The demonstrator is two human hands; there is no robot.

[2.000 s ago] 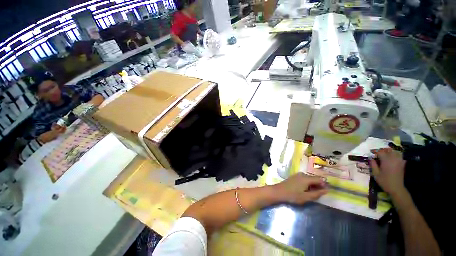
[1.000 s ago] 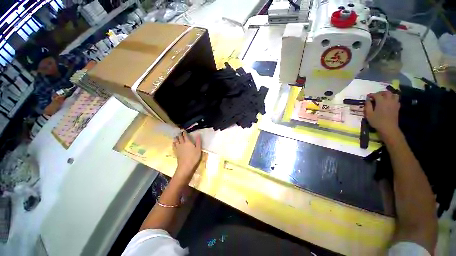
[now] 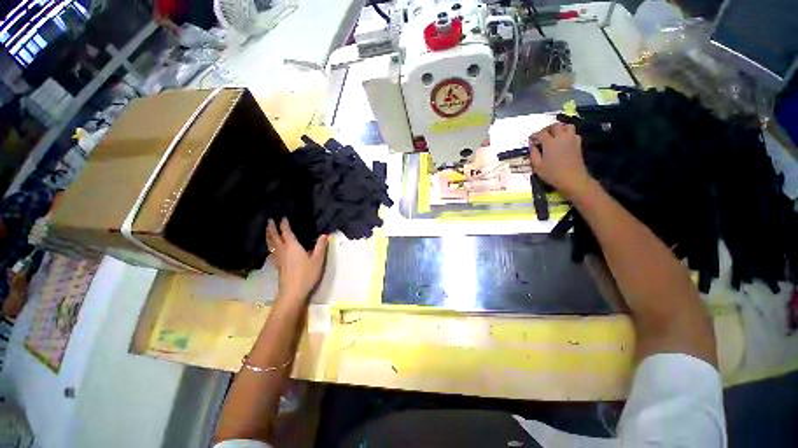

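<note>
My left hand (image 3: pixel 296 261) is at the mouth of the brown cardboard box (image 3: pixel 122 162), fingers apart, touching the lower edge of the left-hand pile of black strips (image 3: pixel 344 191). Whether it holds a strip cannot be told. My right hand (image 3: pixel 560 157) holds a black strip (image 3: pixel 514 153) in its fingertips, right of the needle area. Another black strip (image 3: pixel 540 198) hangs down below that hand. The white sewing machine head (image 3: pixel 448 96) stands between the hands, with a small yellow guide (image 3: pixel 454 179) under it.
The large right-hand pile of strips (image 3: pixel 691 175) lies beside my right forearm. A shiny dark metal plate (image 3: pixel 499 273) is set in front of the machine. Yellow tape (image 3: pixel 490 337) runs along the table's front edge. A white fan (image 3: pixel 238 15) stands at the back left.
My left hand moved from the machine's front to the box mouth and now reaches onto the left pile. My right hand stays by the right pile with its strip. The view has shifted right and down.
</note>
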